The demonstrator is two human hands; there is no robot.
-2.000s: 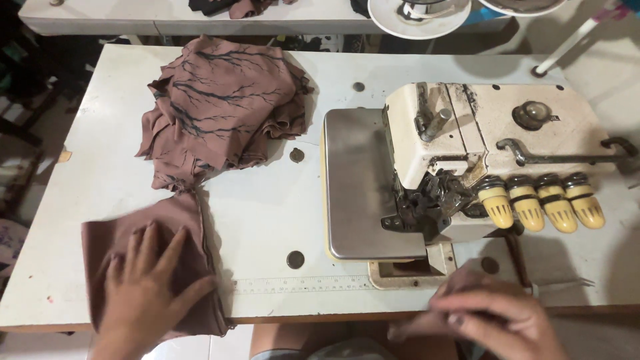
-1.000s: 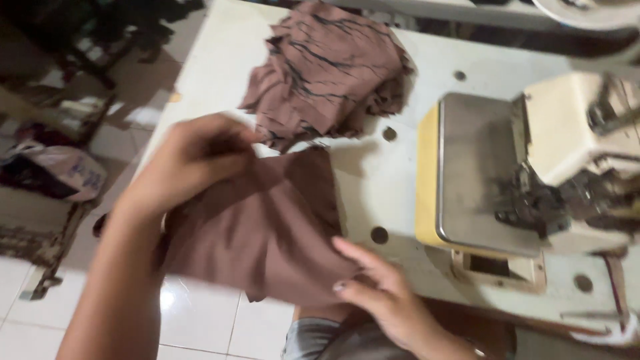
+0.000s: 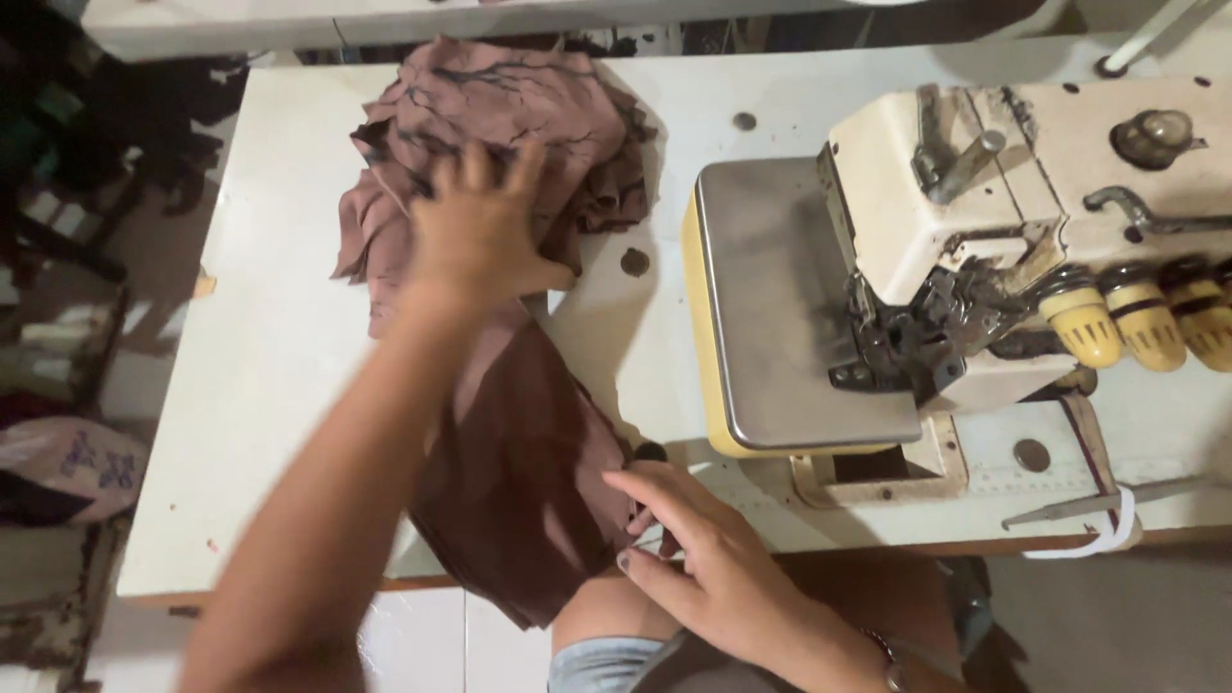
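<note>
A crumpled pile of brown fabric with a black branch print lies toward the back of the white table. My left hand is spread with its palm down over the front of this pile. Plain brown fabric runs from beneath my left forearm to the front edge and hangs over it. At the right border of this plain piece, my right hand has thumb and index finger close to the cloth; whether they pinch it cannot be told.
An overlock sewing machine with a metal cloth plate stands on the right. Tweezers and a white band lie at the table's front right. A ruler strip runs along the front. At far left is a bag bearing writing.
My left hand has moved from the plain brown fabric up to the printed pile. The plain fabric, lifted between both hands one second ago, now lies lower across the table's front edge.
</note>
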